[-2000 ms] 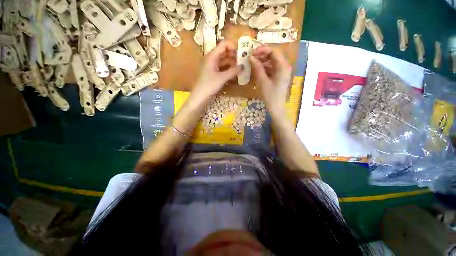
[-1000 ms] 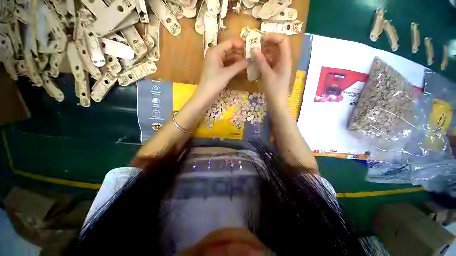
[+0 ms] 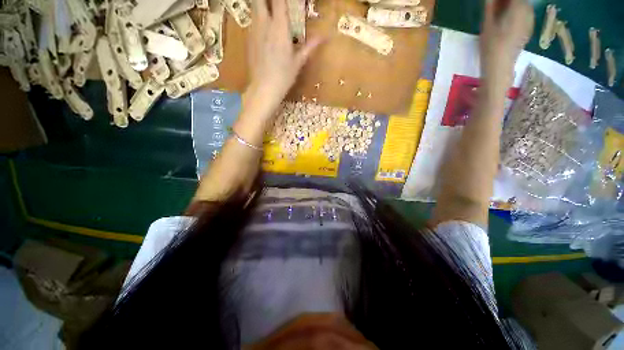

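Note:
My left hand (image 3: 275, 51) is over the brown board (image 3: 335, 68), beside the housing heap. Its thumb is spread away from the fingers, whose tips reach the top edge, and no part shows in it. My right hand (image 3: 506, 31) is blurred at the top edge, out to the right above the white sheet. Whether it holds anything cannot be told. A beige housing (image 3: 366, 35) lies at a slant on the board between the hands. Another housing (image 3: 397, 16) lies just above it. Small round inserts (image 3: 311, 126) lie loose on the yellow and grey sheet (image 3: 393, 147), with tiny pale pegs (image 3: 342, 83) on the board's near part.
A large heap of housings (image 3: 137, 51) fills the upper left. A clear bag of small parts (image 3: 544, 130) lies on the white printed sheet (image 3: 427, 157). Several set-aside housings (image 3: 564, 42) lie at upper right on the green surface. Cardboard boxes (image 3: 568, 307) are at lower right.
My hands have moved apart from the housing they held together. The left went up and slightly left, the right far up and right. The view has shifted a little.

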